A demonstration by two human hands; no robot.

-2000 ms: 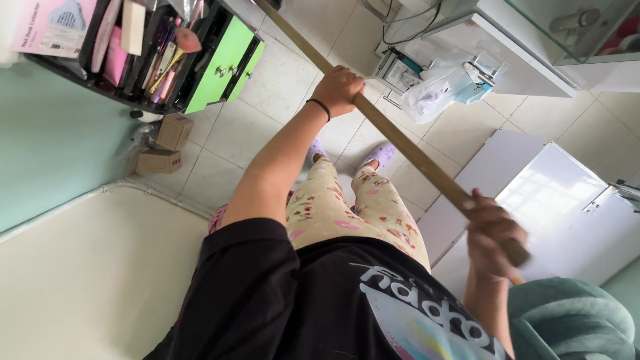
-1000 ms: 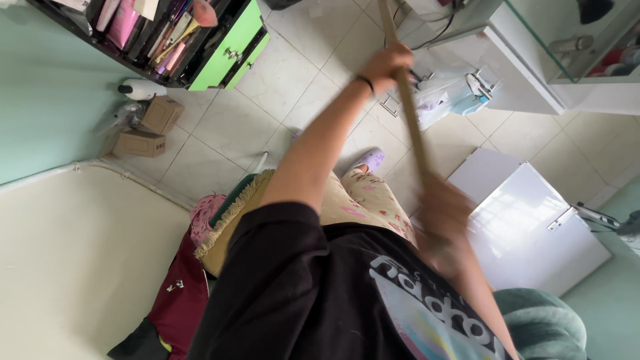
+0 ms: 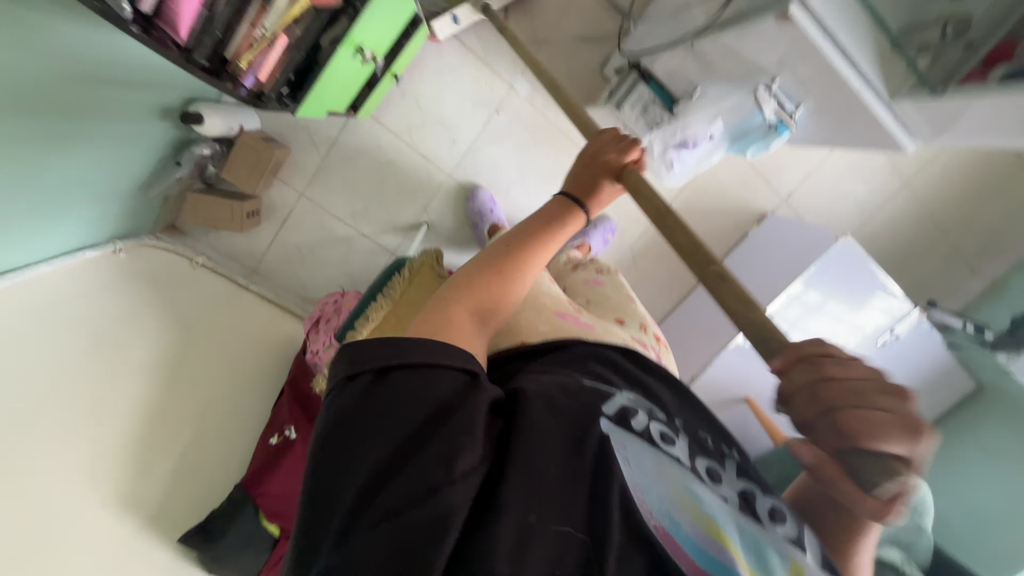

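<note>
A long wooden pole (image 3: 704, 268) runs diagonally from the top centre down to the lower right. My left hand (image 3: 606, 170), with a black band at the wrist, is closed around its middle part. Close to the pole's near end, my right hand (image 3: 852, 408) grips it, larger in view and blurred. The pole's far end, at the top by the green drawers, is blurred, and what is fixed to it cannot be told. Beneath my left forearm are my patterned trousers and purple clogs (image 3: 486, 214) on the tiled floor.
Green-fronted drawers (image 3: 360, 60) hold cosmetics and brushes at upper left. Cardboard boxes (image 3: 220, 210) and a white bottle (image 3: 220, 118) stand by the wall. A white cabinet (image 3: 848, 72) with hanging plastic bags (image 3: 688, 152) is at upper right, a glossy white unit (image 3: 840, 296) below. Clothing (image 3: 280, 436) hangs at left.
The pole stood steeper one second ago and now slants more, its far end further left. My right hand has moved away from my torso toward the lower right. Both hands still hold the pole.
</note>
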